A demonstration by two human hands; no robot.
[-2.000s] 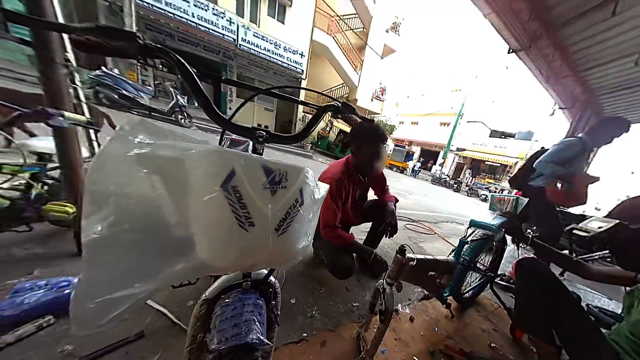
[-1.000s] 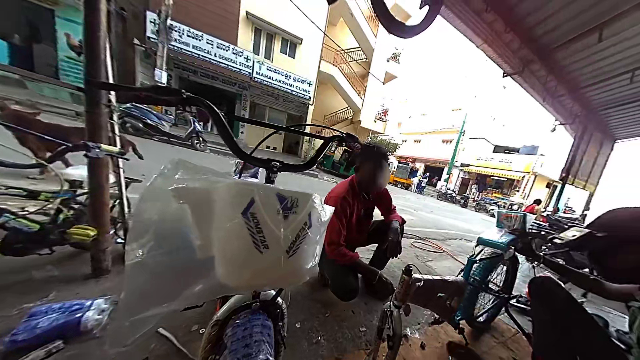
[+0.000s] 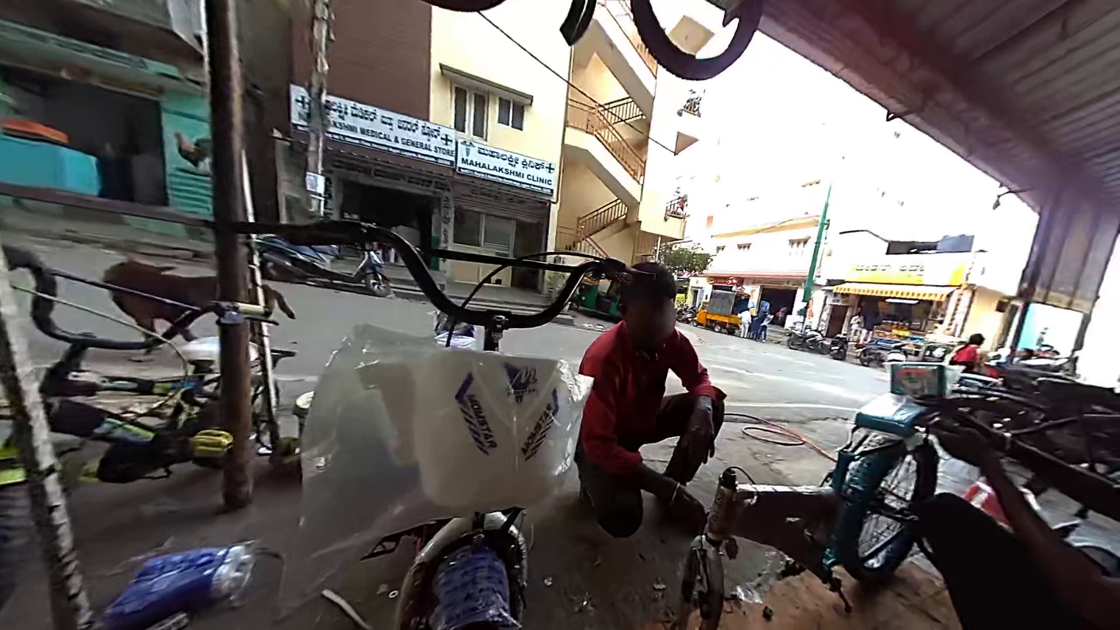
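Neither my left hand nor my right hand is in view. In the middle stands a bicycle with a black handlebar (image 3: 490,317). A white plastic front basket (image 3: 499,429) with blue printed marks hangs below it, partly wrapped in clear plastic film (image 3: 350,490). Under the basket is the front wheel (image 3: 411,577), with a blue wrapped bundle (image 3: 477,588) before it. To the right is a bare bicycle frame without a front wheel (image 3: 779,516), its fork (image 3: 704,577) near the ground. A teal bicycle (image 3: 879,490) stands behind that.
A person in a red shirt (image 3: 634,394) crouches beside the bare frame, one hand low near it. Another person's arm (image 3: 1015,507) and dark knee reach in from the right. A rusty post (image 3: 229,262), other bicycles and a blue wrapped bundle (image 3: 175,582) are at left. Tyres (image 3: 696,44) hang overhead.
A standing person in a blue shirt, at the right two seconds before, has gone from view. The crouching person stays in place. The view has tilted up and shows hanging tyres.
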